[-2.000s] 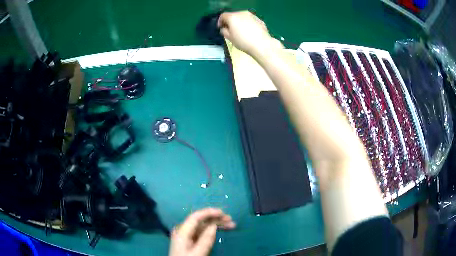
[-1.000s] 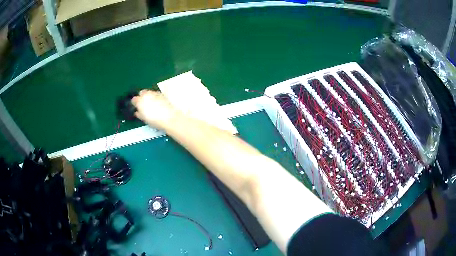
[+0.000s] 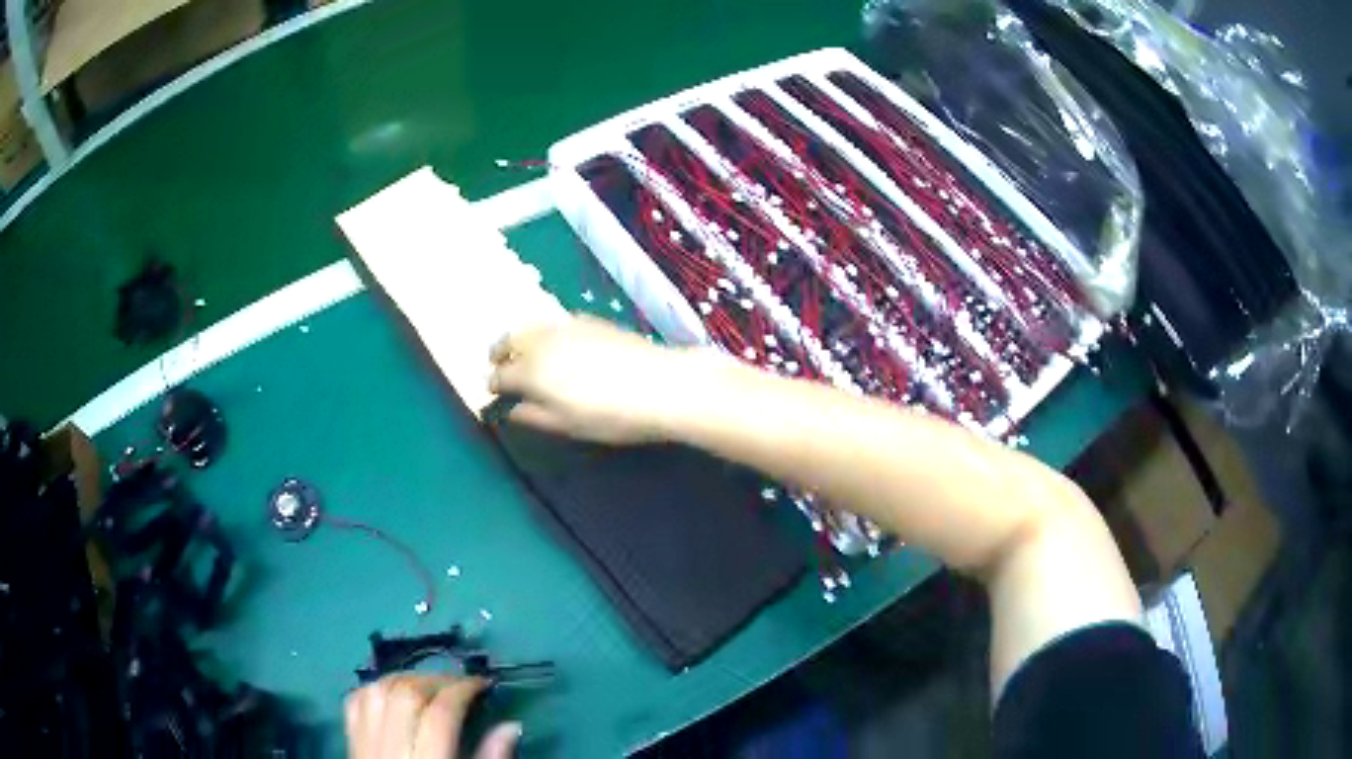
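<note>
My right hand (image 3: 571,378) is at the near edge of the cream backing paper (image 3: 445,282), its fingertips at the end of the black adhesive strips (image 3: 653,519). A small dark piece shows at the fingertips; whether it is gripped is unclear. My left hand (image 3: 415,719), cut off by the bottom edge, holds a black plastic housing (image 3: 423,653) with two thin prongs pointing right. A round wired unit (image 3: 294,509) with a silvery centre lies on the green bench, its lead trailing right. Another dark round unit (image 3: 191,427) lies farther left.
A white tray (image 3: 601,223) packed with red and black wires stands behind my right forearm. Clear plastic (image 3: 1097,193) around black material is at the right. Black housings (image 3: 163,608) are heaped at the left. A black assembly (image 3: 150,303) sits on the green conveyor. A cardboard box (image 3: 1208,512) is lower right.
The view has swung right. My right hand has left the black assembly on the conveyor and moved back to the strips. My left hand has come into view with a housing.
</note>
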